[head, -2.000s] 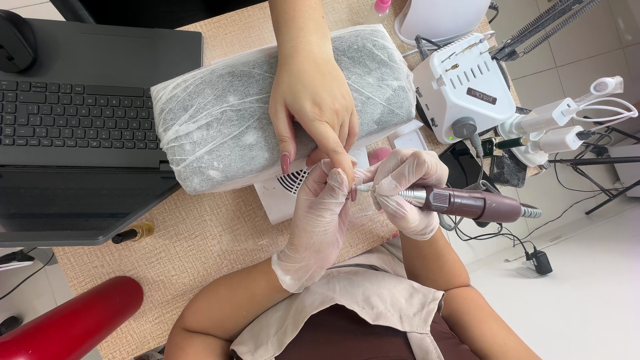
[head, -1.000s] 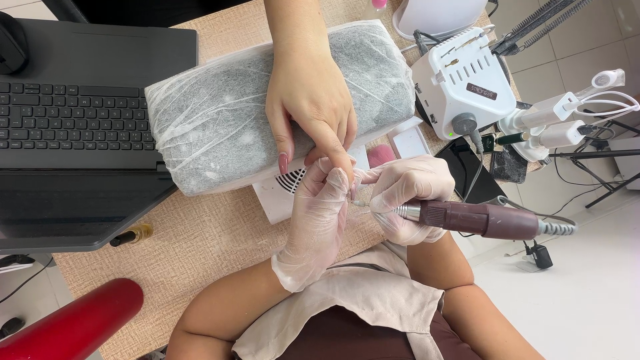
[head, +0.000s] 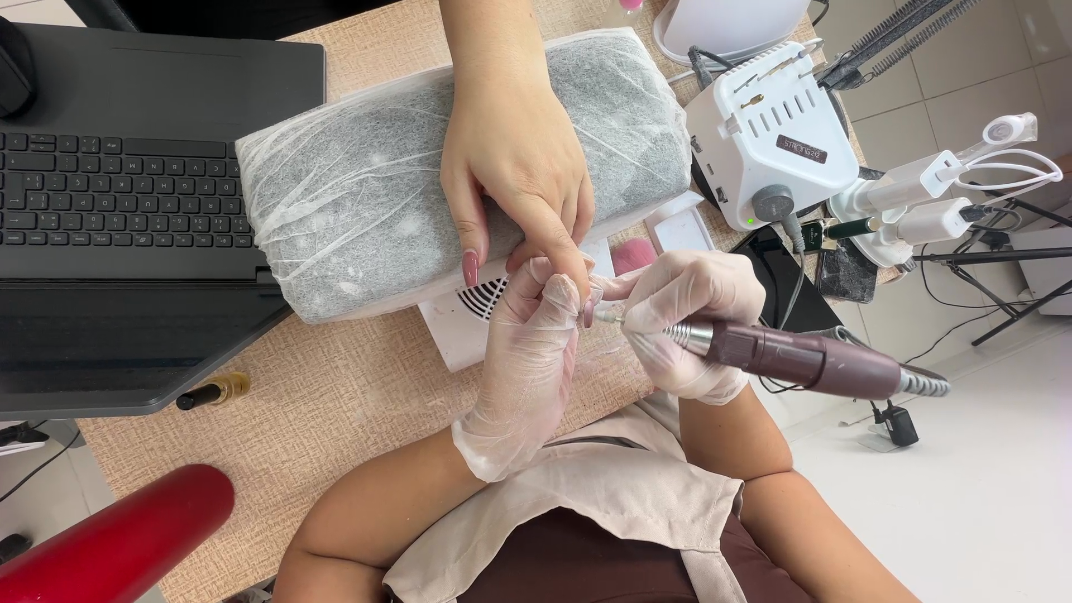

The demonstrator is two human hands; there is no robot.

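My left hand (head: 532, 360), in a translucent glove, grips a fingertip of another person's hand (head: 523, 159) between thumb and fingers. That hand rests palm down on a grey cushion (head: 352, 201) under a thin white cover; its nails are long and pink. My gloved right hand (head: 691, 322) is closed around the metal front of a brown electric nail drill handpiece (head: 804, 360). The drill's bit (head: 610, 317) points left at the held finger's nail; whether it touches cannot be told. A white dust collector (head: 456, 335) with a round black grille lies partly under the cushion.
A white drill control unit (head: 770, 142) with several bits stands at upper right, near a power strip (head: 888, 226) and cables. A pink brush (head: 634, 255) lies beyond my right hand. An open laptop (head: 126, 193), a small bottle (head: 216, 390) and a red object (head: 126, 536) are at left.
The drill handpiece has changed its tilt: its rear end sits lower than one second ago. My left hand keeps its grip on the finger, and the other person's hand stays on the cushion.
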